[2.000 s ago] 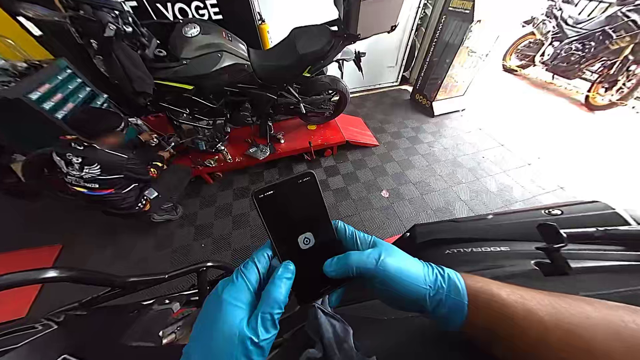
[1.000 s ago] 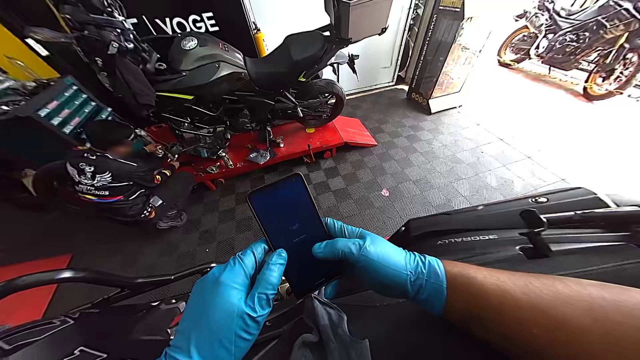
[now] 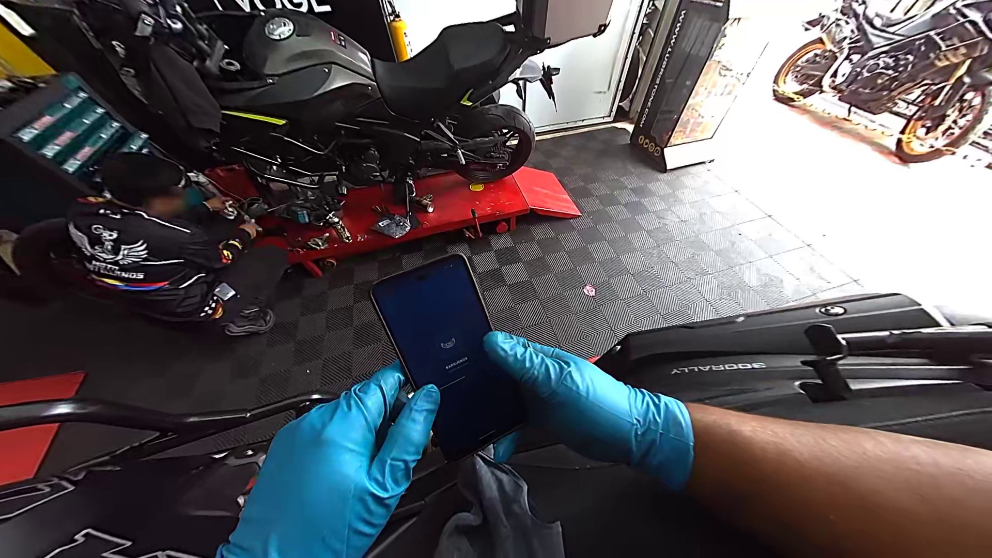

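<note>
A dark smartphone [image 3: 457,364] is held upright and slightly tilted between my two blue-gloved hands, low in the middle of the view. Its screen shows a dark blue page with a small logo. My left hand [image 3: 341,457] grips the lower left edge, thumb on the side of the screen. From the right, my right hand [image 3: 597,403] holds the other edge, its thumb over the glass and fingers behind. A grey cloth [image 3: 500,515] hangs just below the phone; whether a hand holds it, I cannot tell. Black motorcycle bodywork [image 3: 728,368] lies beneath and beside my right forearm.
At the left a person [image 3: 147,240] crouches by a grey and black motorcycle [image 3: 325,77] on a red lift [image 3: 449,209]. A black tubular bar [image 3: 155,418] crosses the lower left. Beyond the tiled floor [image 3: 535,287] are a display stand [image 3: 690,85] and another motorcycle [image 3: 891,77].
The phone's screen has gone from black with a centred icon to dark blue, and a logo now shows on it. Both hands keep hold of the phone.
</note>
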